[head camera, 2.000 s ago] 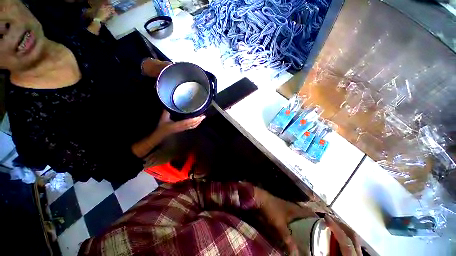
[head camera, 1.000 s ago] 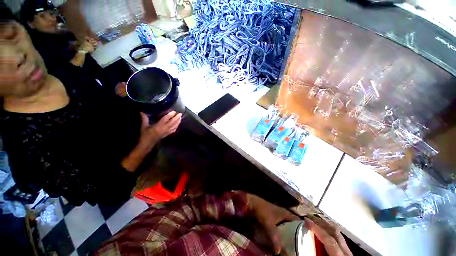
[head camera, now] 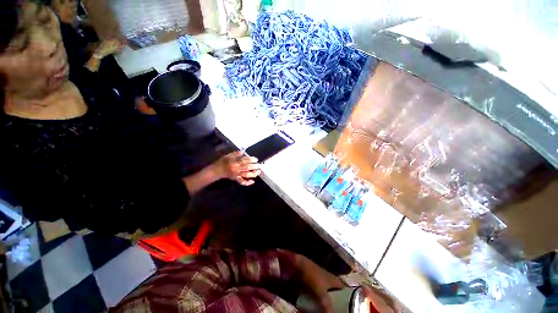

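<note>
A pale cup (head camera: 344,301) is at the bottom edge, partly cut off. My left hand (head camera: 318,286) is at its left side, blurred, and seems to hold it. My right hand (head camera: 380,302) is at its right side, mostly cut off, with fingers around it. The inside of the cup is hardly visible. On the white table, several packed cables (head camera: 337,191) with blue cards stand in a short row. A dark card or cable piece (head camera: 454,291) lies blurred at the lower right.
A neighbour at left has a large dark-rimmed mug (head camera: 194,119) and a hand (head camera: 240,167) at the table edge by a smartphone (head camera: 269,147). Loose cables (head camera: 300,70) are heaped behind. A carton (head camera: 514,211) holds clear cases; a plastic bag (head camera: 498,278) lies at right.
The view has shifted. The neighbour's mug has moved from over the lap to the table's edge side, and one hand has left it for the table edge. My hands stay at the cup.
</note>
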